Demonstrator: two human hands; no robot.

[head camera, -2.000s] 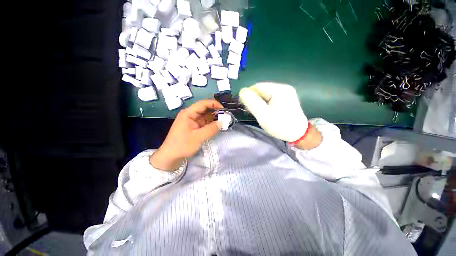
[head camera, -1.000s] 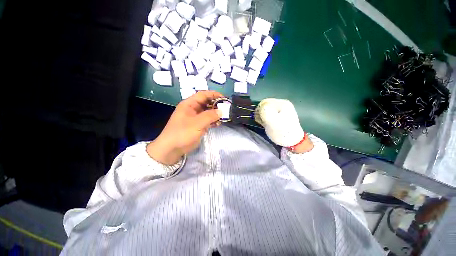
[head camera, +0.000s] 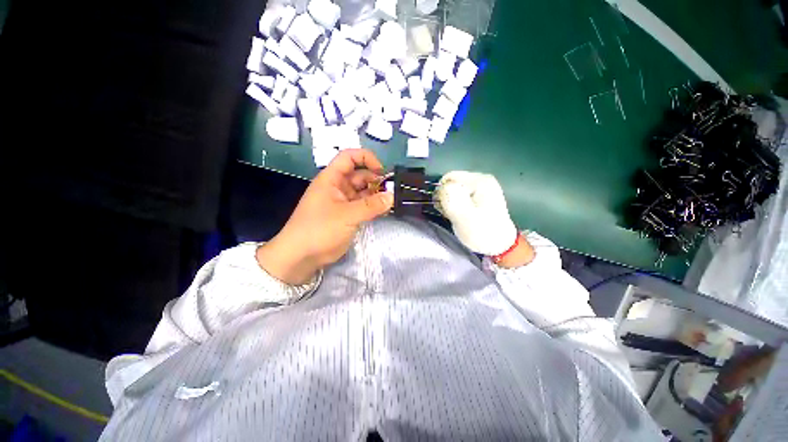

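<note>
My bare left hand (head camera: pixel 333 211) holds a small round metal part (head camera: pixel 379 183) with a white pad (head camera: pixel 390 189) against it, at its fingertips. My gloved right hand (head camera: pixel 475 209) grips the wire handles of a black binder clip (head camera: pixel 409 190). The clip's black body meets the right side of the part and pad and covers most of them. Whether the clip's jaws are spread cannot be told. Both hands are close together above the bench's near edge.
A pile of white pads (head camera: pixel 344 78) lies on the green bench (head camera: pixel 536 155) beyond my hands, a blue pen (head camera: pixel 467 99) beside it. Clear plates (head camera: pixel 607 105) lie further right. A dark heap of binder clips (head camera: pixel 713 164) is at the right. A dark surface is at the left.
The clip has moved left onto the part and pad, which were more visible before. My right hand has moved slightly left with it. The view had turned earlier, shifting the bench.
</note>
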